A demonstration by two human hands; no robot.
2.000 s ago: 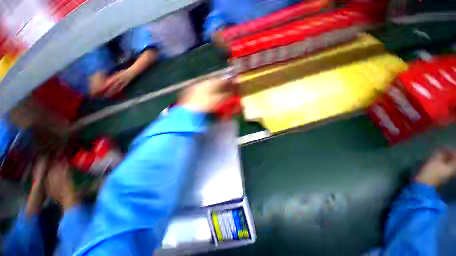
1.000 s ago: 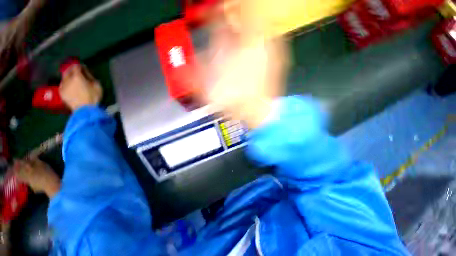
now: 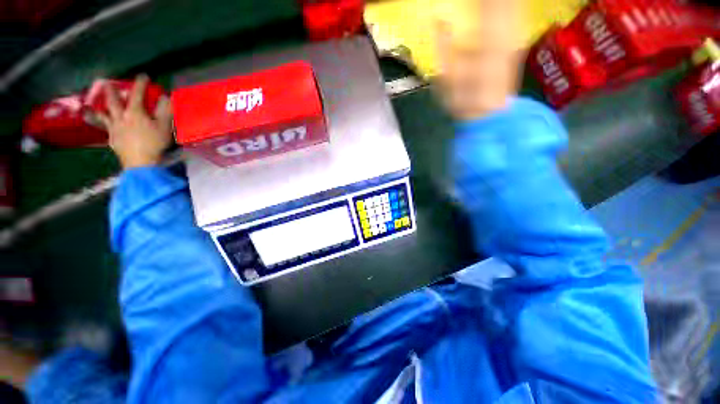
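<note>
A red product box [image 3: 249, 110] lies on the silver plate of the weighing scale [image 3: 359, 150], towards its left side. The scale display [image 3: 301, 235] is lit pale, with the keypad [image 3: 383, 213] beside it. My left hand [image 3: 136, 122] is on a red box [image 3: 59, 120] left of the scale, fingers spread over it; the hand partly hides the box. My right hand [image 3: 478, 63] is blurred, raised right of the scale near the yellow board [image 3: 410, 31]. Its fingers are too blurred to tell whether it holds anything.
Red boxes [image 3: 604, 43] stand in a block at the upper right, with another red box [image 3: 703, 99] by the right edge. A red box [image 3: 331, 17] sits behind the scale. A blue sleeve [image 3: 75, 379] shows at the lower left. Pale rails cross the left.
The box on the scale now lies more sideways and untouched. My right hand has moved off it, up and to the right. My left hand remains at the boxes left of the scale.
</note>
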